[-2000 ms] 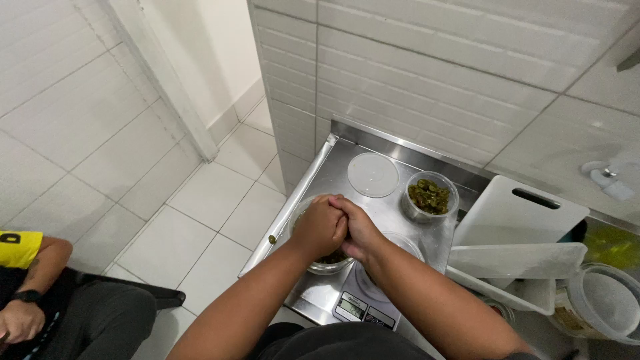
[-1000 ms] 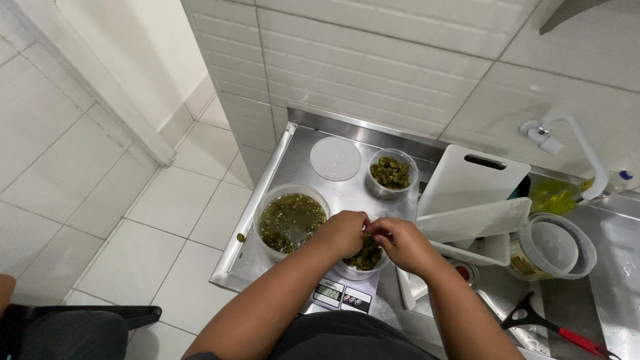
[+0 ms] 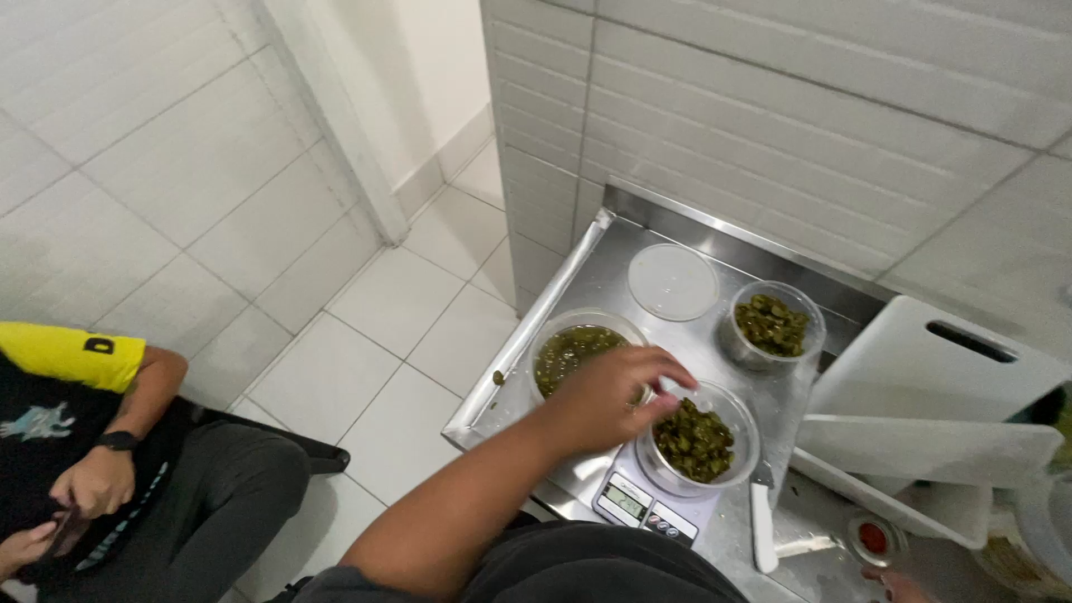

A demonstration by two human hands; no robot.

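My left hand [image 3: 615, 394] is over the gap between two round plastic tubs, fingers slightly curled; whether anything small is between them I cannot tell. Beneath its fingertips, a clear tub of green pickle slices [image 3: 693, 440] rests on a white digital kitchen scale [image 3: 649, 507] with a lit display. Partly behind the hand is a larger tub of greenish liquid with seeds and slices [image 3: 578, 347]. Another clear tub of green slices [image 3: 770, 325] stands behind, beside a round plastic lid [image 3: 673, 281]. Only part of my right hand [image 3: 896, 584] shows at the bottom right edge, near a small jar with red contents [image 3: 873, 536].
A white-handled knife [image 3: 762, 526] lies right of the scale. White cutting boards [image 3: 946, 360] lean in a white bin against the tiled wall. A loose green piece [image 3: 498, 378] sits by the counter's left edge. At left, a seated person [image 3: 92, 452] holds a phone-like object.
My hands, together over the tub on the scale one second ago, have separated. The left is now nearer the large tub; the right has moved down to the lower right edge of view.
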